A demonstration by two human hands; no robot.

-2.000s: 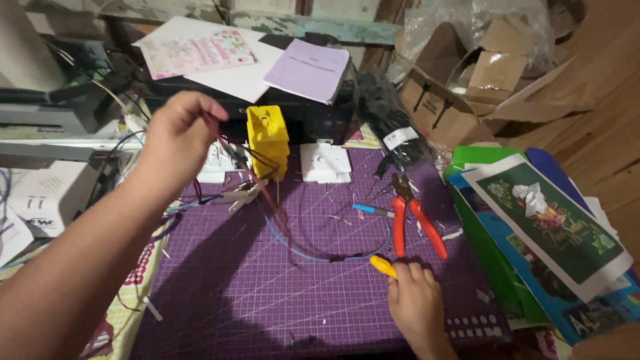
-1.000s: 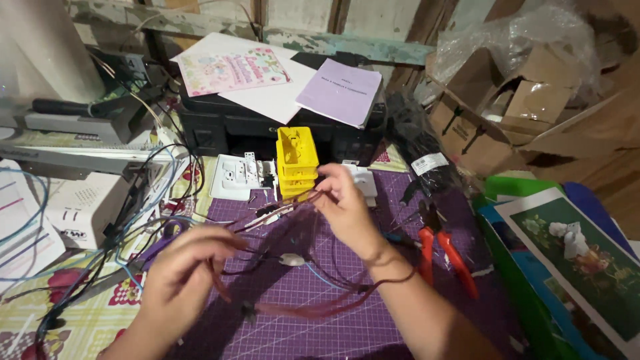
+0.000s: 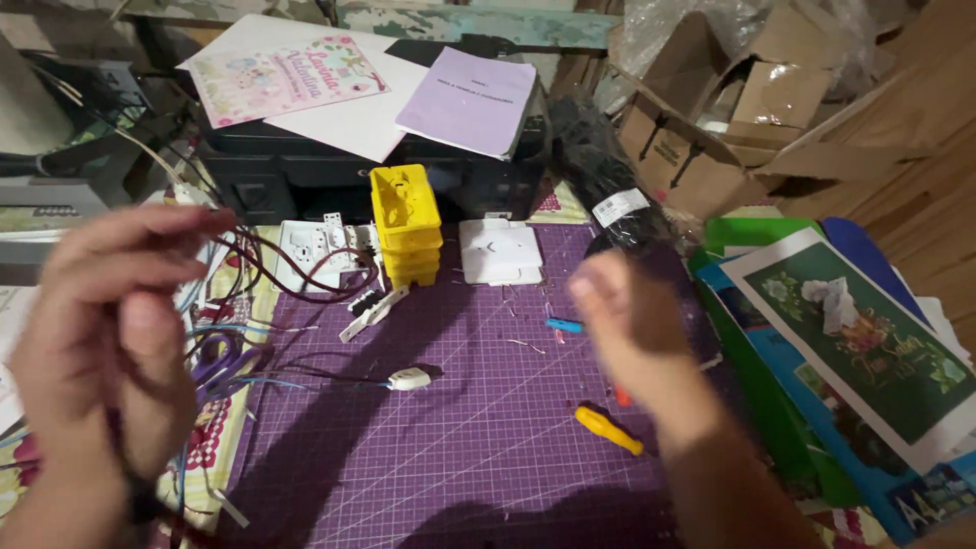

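Note:
My left hand (image 3: 114, 343) is raised at the left with its fingers curled around a dark red cable (image 3: 324, 293), which also loops out toward the yellow electrical boxes (image 3: 408, 217). Blurred by motion, my right hand (image 3: 633, 328) hovers at the right of the purple cutting mat (image 3: 457, 427); its grip is hidden. A bit of red handle (image 3: 623, 396) shows beside it. Below lies a yellow screwdriver handle (image 3: 608, 431). A blue piece (image 3: 564, 325) sits left of that hand. A white connector (image 3: 409, 379) with wires lies mid-mat, below white switch modules (image 3: 374, 313).
Behind the mat stands a black printer (image 3: 343, 179) with papers on top. White plates (image 3: 499, 253) lie before it. Purple scissors (image 3: 221, 366) and tangled wires are at left. Folders (image 3: 751, 381), a plastic-wrapped black bundle (image 3: 610, 175) and cardboard boxes (image 3: 686, 145) border the right.
My right hand has moved right from beside the yellow boxes to above the red-handled pliers. My left hand has moved left and up. The yellow handle, at my right hand two seconds ago, lies apart from it.

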